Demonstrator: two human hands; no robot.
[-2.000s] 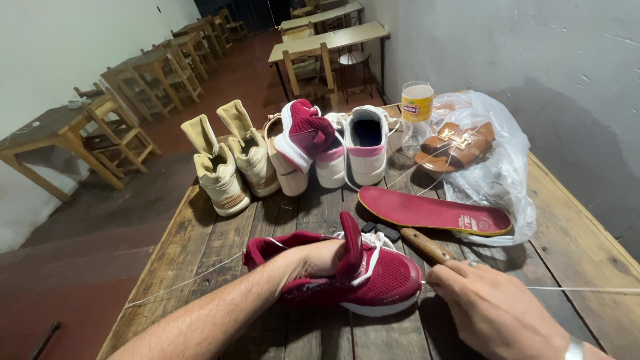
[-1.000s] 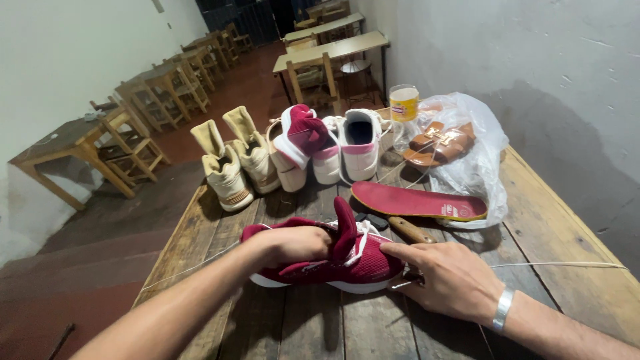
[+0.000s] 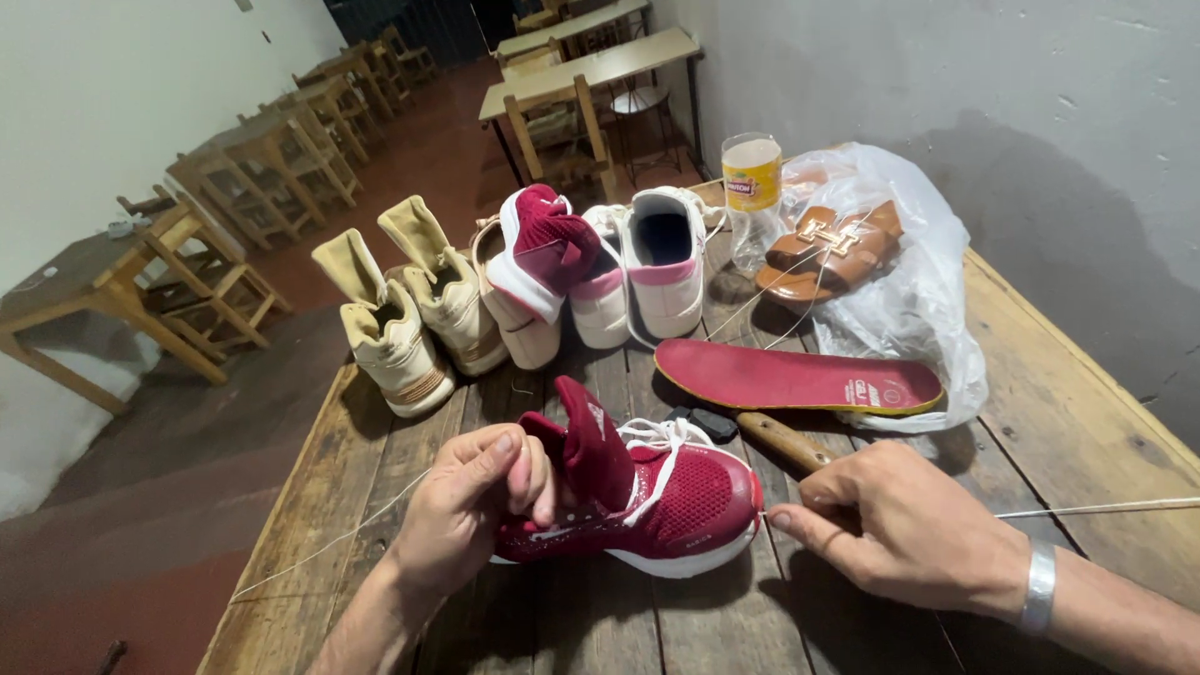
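Note:
A dark red sneaker (image 3: 694,497) with white laces and sole lies on its base, toe to the right. My left hand (image 3: 478,497) is at its ankle opening, fingertips pinched together, with a thin white thread (image 3: 361,530) trailing toward the lower left. At the toe, my right hand (image 3: 900,525) has thumb and fingers closed around white thread; a short thin length reaches the toe edge, and thread runs on to the right border. Whether a needle or awl is inside this hand is hidden. Just behind the fingers rests a wooden tool handle (image 3: 783,442).
Beyond the sneaker are a red insole (image 3: 797,375), a black object (image 3: 710,424), beige shoes (image 3: 398,347), white shoes (image 3: 666,281) and another red sneaker (image 3: 544,253) atop them. A cut plastic bottle (image 3: 752,197), brown sandals (image 3: 830,248) and a plastic bag (image 3: 947,328) stand near the wall.
My left hand, inside the sneaker's opening in the earlier frames, has come out and up, fingertips now visible. My right hand remains by the toe.

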